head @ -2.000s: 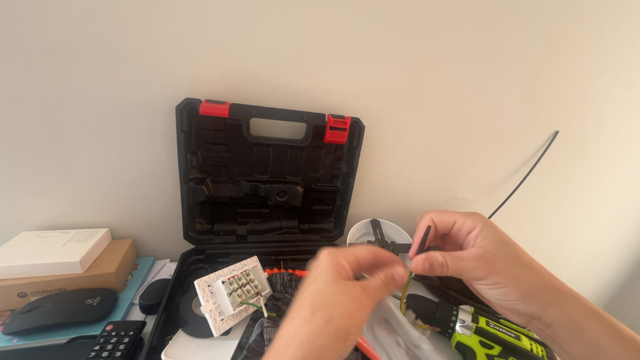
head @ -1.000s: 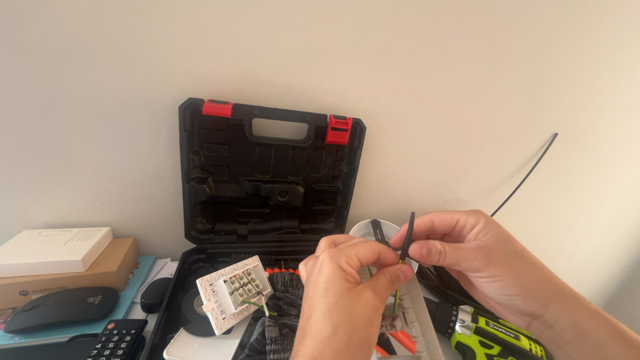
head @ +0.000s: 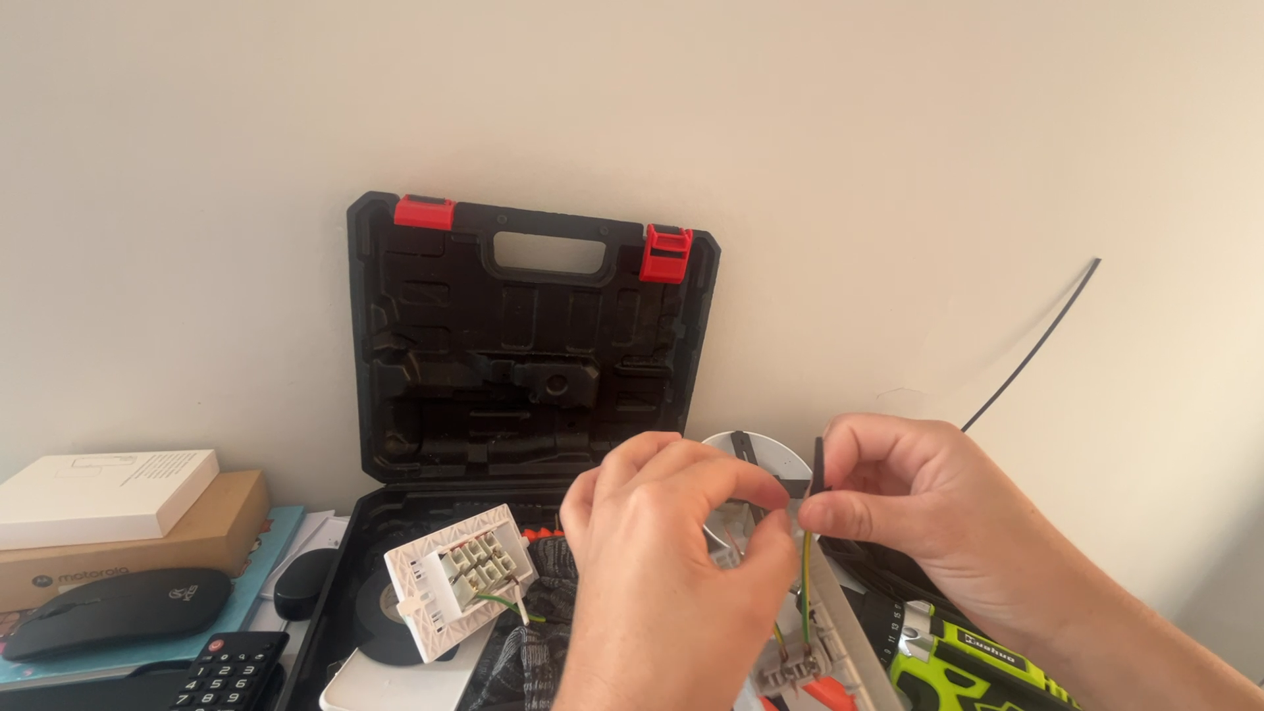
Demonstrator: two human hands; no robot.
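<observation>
My right hand [head: 899, 484] pinches a short black sleeve or strip [head: 818, 464] between thumb and fingers. Below it a green-and-yellow wire [head: 806, 592] runs down to terminals in a white plastic housing [head: 839, 632]. My left hand [head: 681, 563] is just left of it, thumb and index finger curved apart, with nothing visible between their tips. Left of my left hand, a white electrical plate [head: 444, 617] lies tilted, its back with several terminals showing and a short green wire attached. A white round piece with black strips [head: 770, 454] is partly hidden behind my hands.
A black tool case [head: 533, 346] with red latches stands open against the wall. A green cordless drill [head: 978, 657] lies at the lower right; a black cable [head: 1032, 346] sticks up behind my right hand. On the left are boxes [head: 109, 494], a computer mouse [head: 118, 612] and a remote control [head: 232, 671].
My left hand's fingertips were close to the wire below the black piece one second ago; they are now apart from it. My right hand still holds the black piece.
</observation>
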